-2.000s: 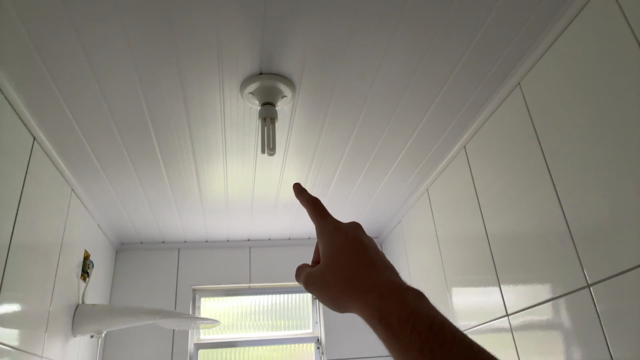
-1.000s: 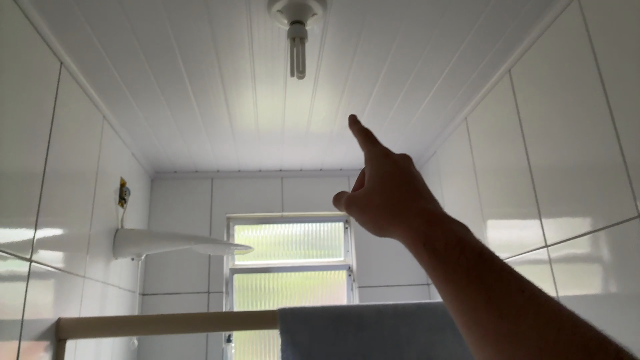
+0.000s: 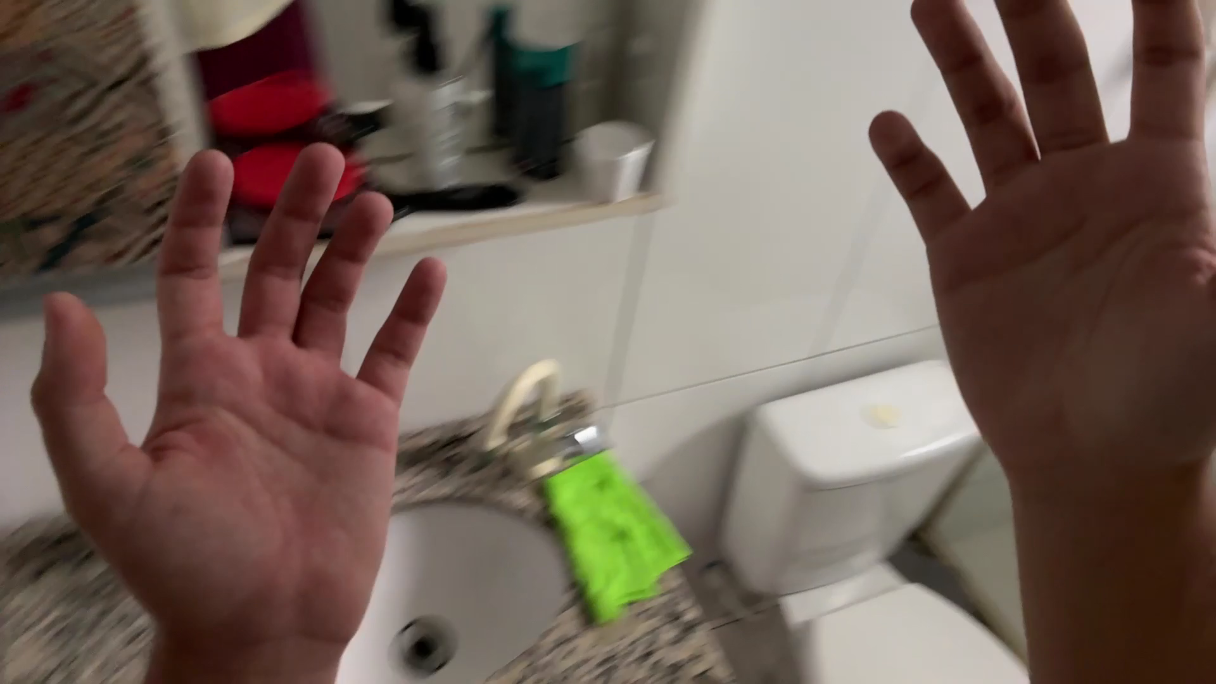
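Note:
Both hands are raised, palms facing me, fingers spread. My left hand [image 3: 256, 437] holds nothing and is seen in front of the granite counter and the left part of the sink [image 3: 475, 560]. On the right, my right hand [image 3: 1083, 275] is empty too, seen against white wall tiles, with some fingertips cut off by the top edge. Between the hands lie a cream faucet [image 3: 522, 399] and a bright green cloth [image 3: 616, 532] draped on the counter beside the sink.
A shelf [image 3: 532, 214] above holds red round items [image 3: 294, 173], a black-handled item [image 3: 461, 198], bottles [image 3: 540, 104] and a white cup-like container [image 3: 613, 160]. Right of the counter stands a toilet [image 3: 855, 427]. A speckled granite counter [image 3: 655, 646] surrounds the sink.
The view has swung down from the ceiling bulb and window to the sink and toilet. One hand was pointing upward before; now both hands are in view with fingers spread.

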